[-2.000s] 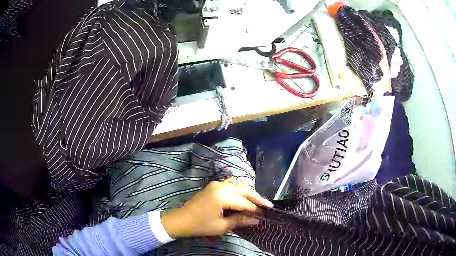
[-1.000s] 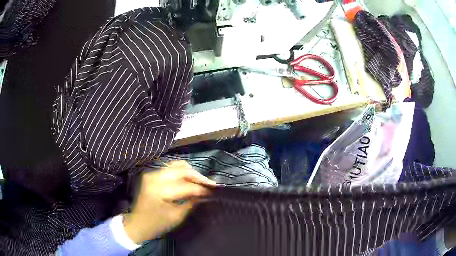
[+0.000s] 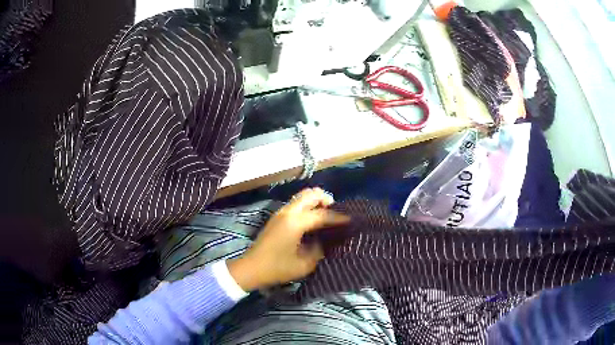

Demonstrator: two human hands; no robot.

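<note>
A long dark strip of white-striped cloth [image 3: 458, 259] runs from the middle of the view to the right edge, over my lap. My left hand [image 3: 293, 239] is at its left end, fingers closed on the cloth; the fingertips are slightly blurred. My right hand is out of the picture; only the blue right sleeve [image 3: 553, 317] shows at the lower right, below the strip. A large bunched dark striped garment piece [image 3: 162, 128] lies at the left, over the table edge.
Red-handled scissors [image 3: 398, 101] lie on the white machine table [image 3: 350, 138], beside a small black tool [image 3: 350, 70]. Machine parts show at the top. A clear lettered bag [image 3: 465, 189] hangs at the table's right end. Dark striped cloth [image 3: 482, 60] lies at the upper right.
Since one second ago my left hand has moved right and slightly up, with the cloth. The strip now looks narrower and lies farther up at its right part. The blue right sleeve shows more.
</note>
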